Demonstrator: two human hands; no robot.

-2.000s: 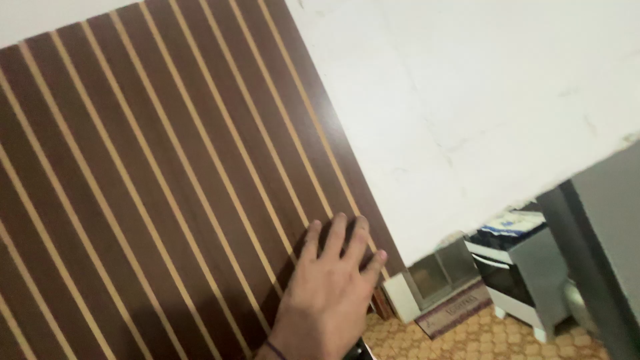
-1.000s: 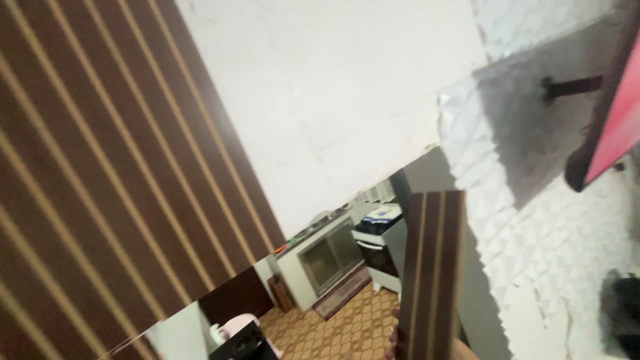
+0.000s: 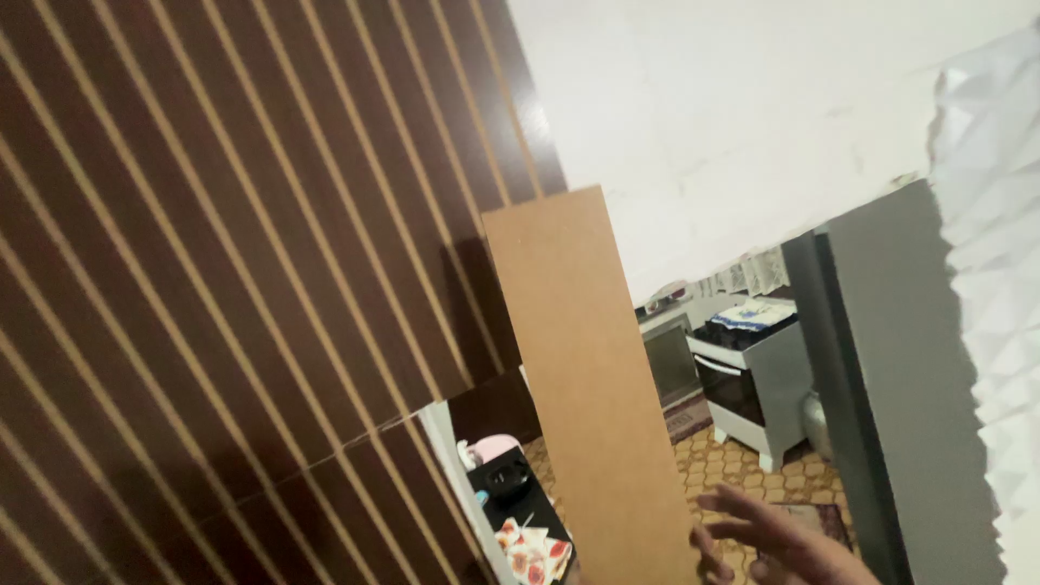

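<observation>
A long board (image 3: 581, 366) stands slightly tilted, its plain light-brown face toward me. Its top end overlaps the lower right edge of the dark slatted wall panel (image 3: 268, 203). My right hand (image 3: 780, 536) is at the lower right, close to the board's right edge, with fingers spread and nothing gripped. Of my left hand, at most a sliver of skin shows at the bottom, by the board's left edge; its grip is hidden. The board's lower end is out of view.
White wall (image 3: 731, 106) with a rough lower edge lies right of the panel. Beyond the opening are a stove (image 3: 747, 374), a patterned floor and a black table (image 3: 520, 496) with a patterned cloth. A grey surface (image 3: 902, 366) and white textured wall (image 3: 1007, 309) are at the right.
The earlier striped strip stood farther right, over the opening; now a board with its plain face showing overlaps the slatted panel's edge. The hand seen first on the panel is off it.
</observation>
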